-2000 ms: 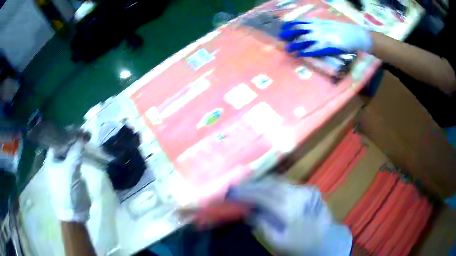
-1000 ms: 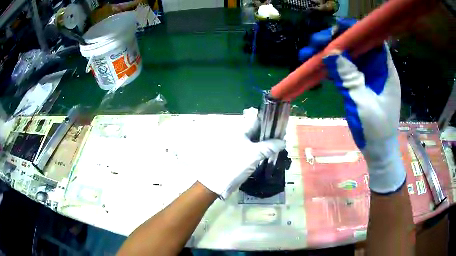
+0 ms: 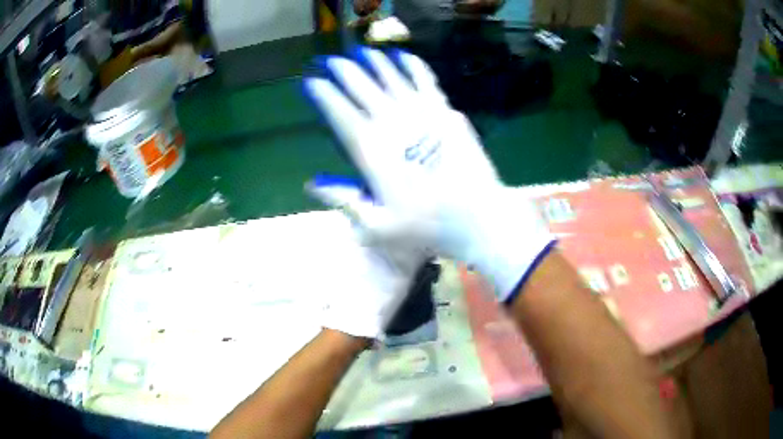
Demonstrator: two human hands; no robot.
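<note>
My right hand (image 3: 421, 146), in a white glove with blue fingertips, is raised over the bench with its back to me and its fingers stretched out and slightly apart. No object shows in it; its palm side is hidden. My left hand (image 3: 373, 274), in a white glove, is blurred below and behind it. Its fingers are mostly covered by my right hand, so what it holds cannot be seen. A black cloth (image 3: 415, 304) lies beside my left hand on the white sheet (image 3: 257, 317), near the pink sheet (image 3: 601, 231).
A silver bar (image 3: 694, 244) lies on the pink sheet at right, another silver bar (image 3: 58, 296) at far left. A white bucket (image 3: 137, 137) stands behind on the green bench (image 3: 257, 146). Part of a brown carton (image 3: 730, 377) shows lower right. A person's hands (image 3: 476, 7) show at the top.
The red sleeve in my right hand is out of sight. That hand has moved left, its fingers stretched out. The silver bars in my left hand no longer show. The view has shifted right.
</note>
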